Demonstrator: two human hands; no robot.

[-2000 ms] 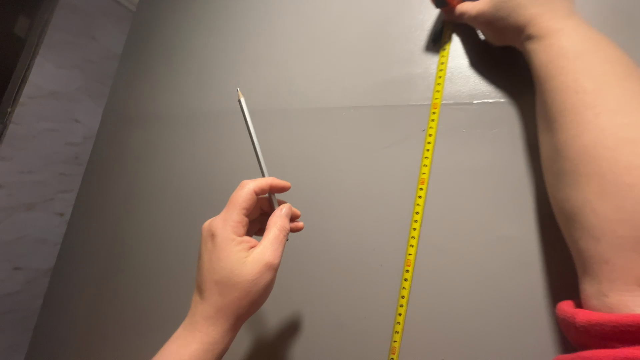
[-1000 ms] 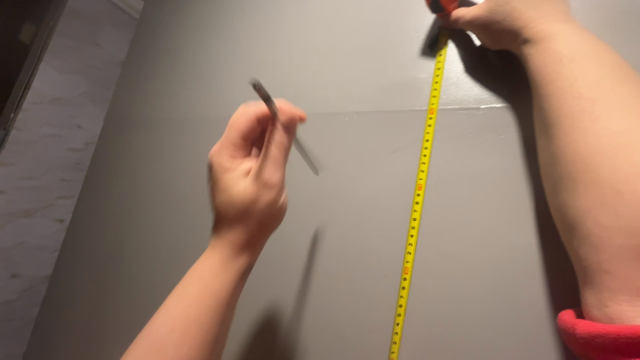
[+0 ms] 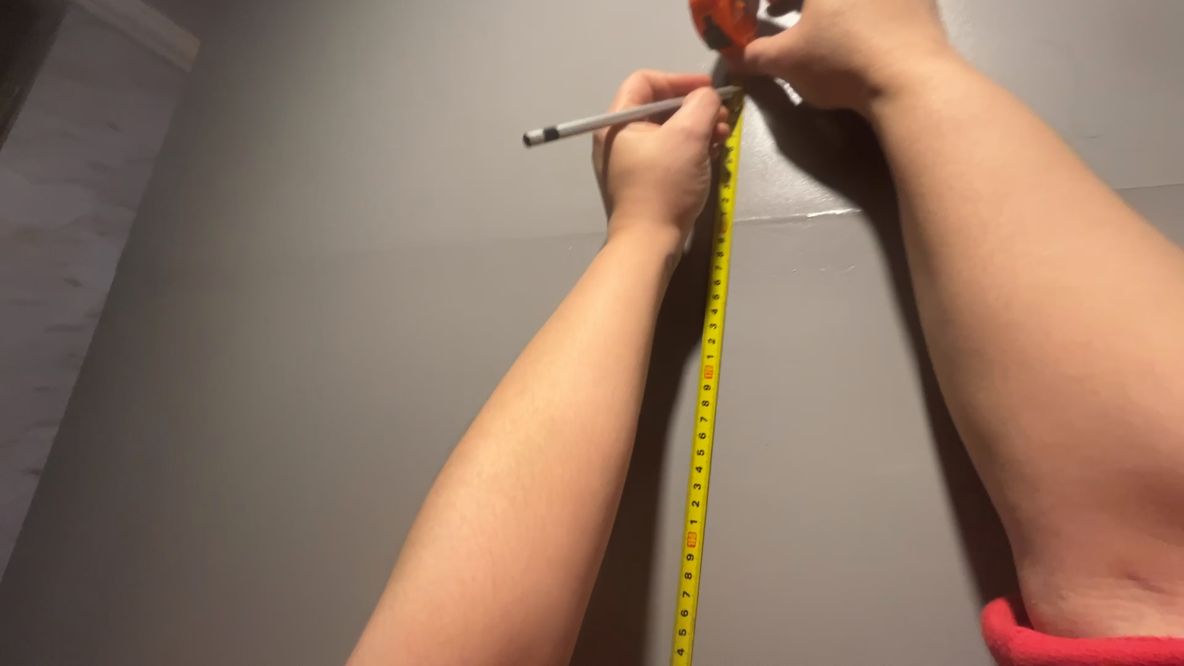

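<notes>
My left hand [image 3: 661,148] holds a grey pencil [image 3: 610,118] between thumb and fingers, its banded blunt end pointing left. The pencil's other end meets the top of the yellow tape blade [image 3: 700,435], just below the tape measure's case. At the top edge my right hand [image 3: 842,51] grips the orange and black tape measure [image 3: 724,23], which is partly cut off by the frame. From the case the blade runs down along the grey surface and out at the bottom edge. The blade's far end is out of view.
A smooth grey wall-like surface [image 3: 324,370] fills most of the view, with a faint seam [image 3: 805,217] crossing it. On the left is a marbled light grey surface [image 3: 65,222] with a pale trim strip [image 3: 153,32] above. A red sleeve [image 3: 1064,638] shows at bottom right.
My left hand has moved up and right with the pencil, from beside the tape to its upper end. The pencil has turned in the fingers. My right hand stays at the case.
</notes>
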